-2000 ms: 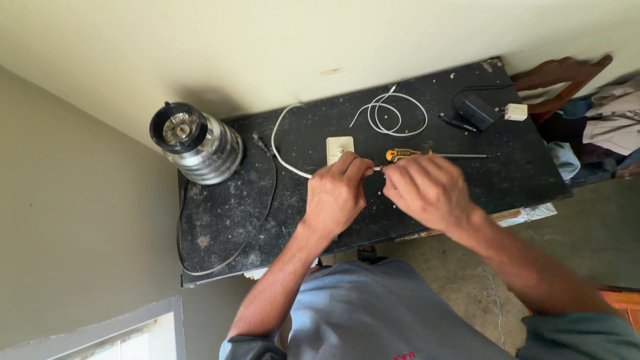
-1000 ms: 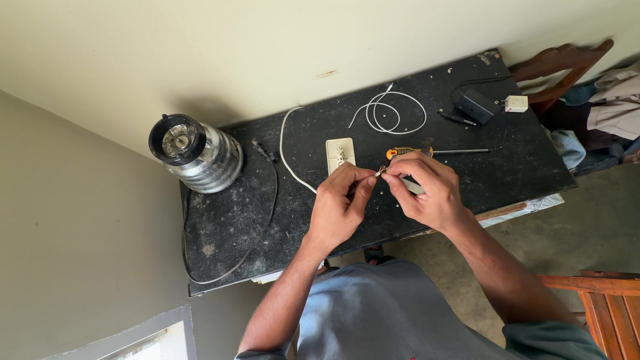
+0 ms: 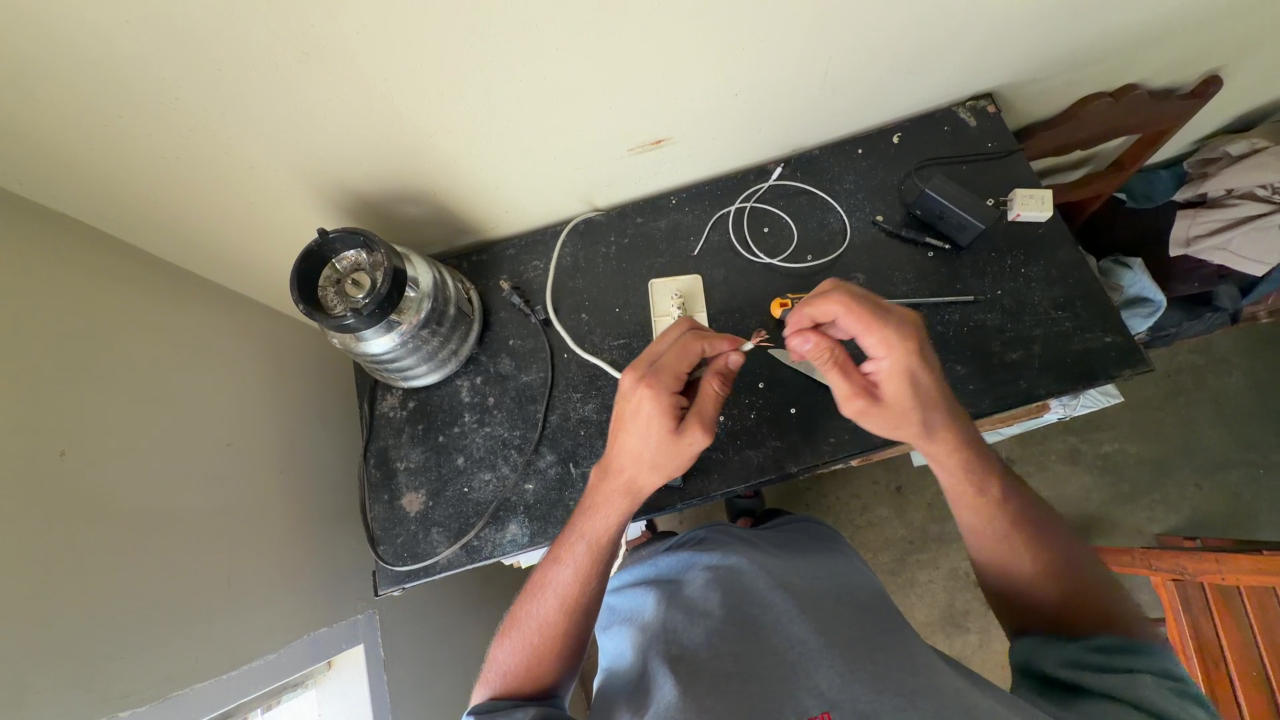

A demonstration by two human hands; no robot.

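Observation:
My left hand point(image 3: 672, 405) pinches the end of a white electrical cable point(image 3: 572, 330), whose bare copper strands point(image 3: 760, 340) fan out past my fingertips. Just right of the strands is my right hand point(image 3: 868, 358), thumb and forefinger close together; whether a strand lies between them cannot be told. A cream socket plate point(image 3: 678, 302) with fittings on it lies beyond my left hand. Behind my right hand lies a screwdriver with a yellow handle point(image 3: 784, 306), its shaft pointing right. A pale flat blade point(image 3: 797, 364) shows partly under my right hand.
On the black table point(image 3: 450, 450) stands a metal blender base point(image 3: 388, 308) at the left, with a dark power cord point(image 3: 548, 400). Toward the back lie a coiled white cable point(image 3: 790, 262), a black power adapter point(image 3: 952, 210) and a white charger point(image 3: 1030, 205). A wooden chair point(image 3: 1130, 120) is at the right.
The fingertips of my two hands were together at the cable end a second ago; now my right hand is a little apart from my left, and the spread copper strands show.

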